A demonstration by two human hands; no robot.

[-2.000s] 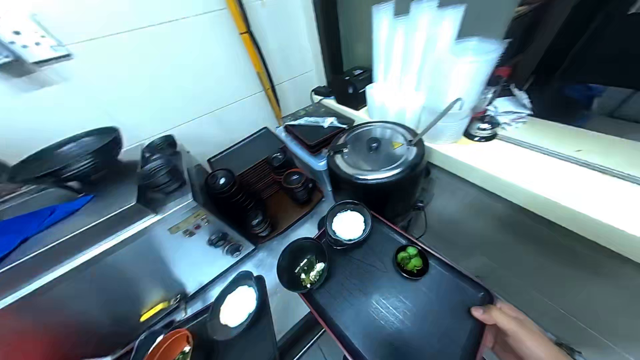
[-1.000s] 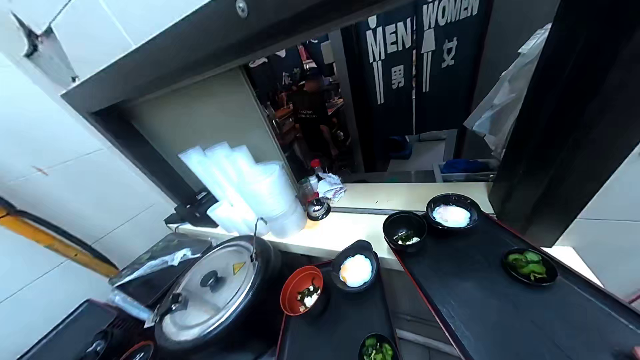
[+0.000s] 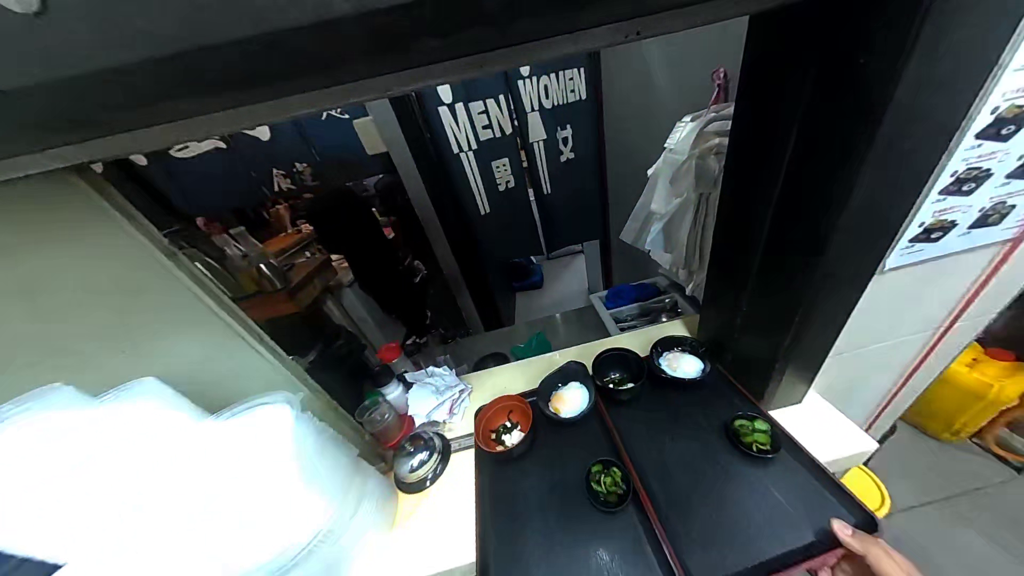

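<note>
At the lower right my right hand (image 3: 868, 552) grips the near corner of a black serving tray (image 3: 720, 496), its thumb on top. That tray carries a black bowl with an egg (image 3: 682, 364), a black soup bowl (image 3: 618, 374) and a small dish of sliced green vegetable (image 3: 754, 434). Against its left side lies a second black tray (image 3: 536, 512) with an orange-lined bowl (image 3: 504, 424), a black dish with an egg (image 3: 569, 399) and a small dish of greens (image 3: 608, 484). My left hand is out of view.
Both trays lie at a serving window's pale ledge (image 3: 448, 496). A call bell (image 3: 422, 460), condiment containers (image 3: 392, 388) and crumpled white paper (image 3: 438, 394) stand left of them. Stacked clear plastic containers (image 3: 200, 480) fill the lower left. A dark post (image 3: 800, 200) rises at the right. A person (image 3: 360, 248) is beyond.
The view has swung right to the window. The right-hand tray, earlier held over the counter beside the pot, is now at the window ledge next to the other tray.
</note>
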